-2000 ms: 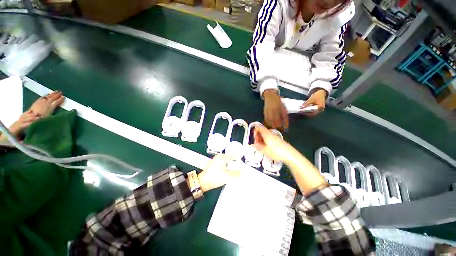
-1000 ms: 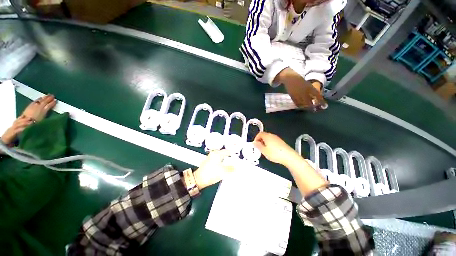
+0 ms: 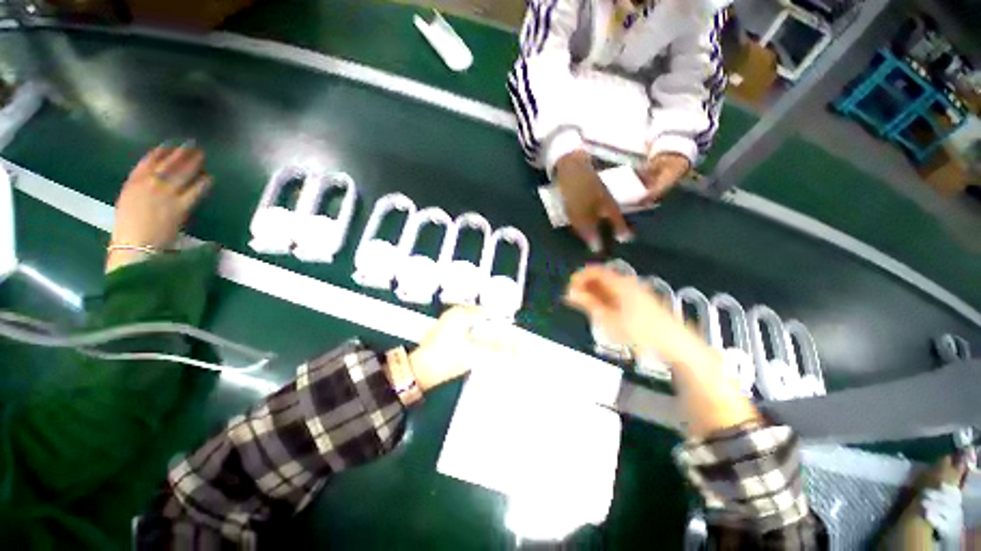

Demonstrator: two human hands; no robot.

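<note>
Several white looped products (image 3: pixel 418 256) lie in a row on the dark green belt, left of my right hand. More white looped products (image 3: pixel 770 355) lie on the right, some partly behind my right hand. My left hand (image 3: pixel 460 347) holds the top edge of the white label sheet (image 3: pixel 535 436) on the bench edge. My right hand (image 3: pixel 602 299) is over the belt near the right group, fingers curled together and slightly blurred. A label at its fingertips cannot be made out.
A worker opposite (image 3: pixel 613 118) reaches over the belt with a white folded sheet (image 3: pixel 624 185). A green-sleeved neighbour's hand (image 3: pixel 161 194) is at left. A grey post (image 3: pixel 882 414) crosses at right, with bubble wrap (image 3: pixel 871 490) below. Pale cords (image 3: pixel 140 344) hang at left.
The products have moved left along the belt. My right hand has left the left row and moved right. The neighbour's hand has moved onto the belt. The opposite worker's hands have shifted.
</note>
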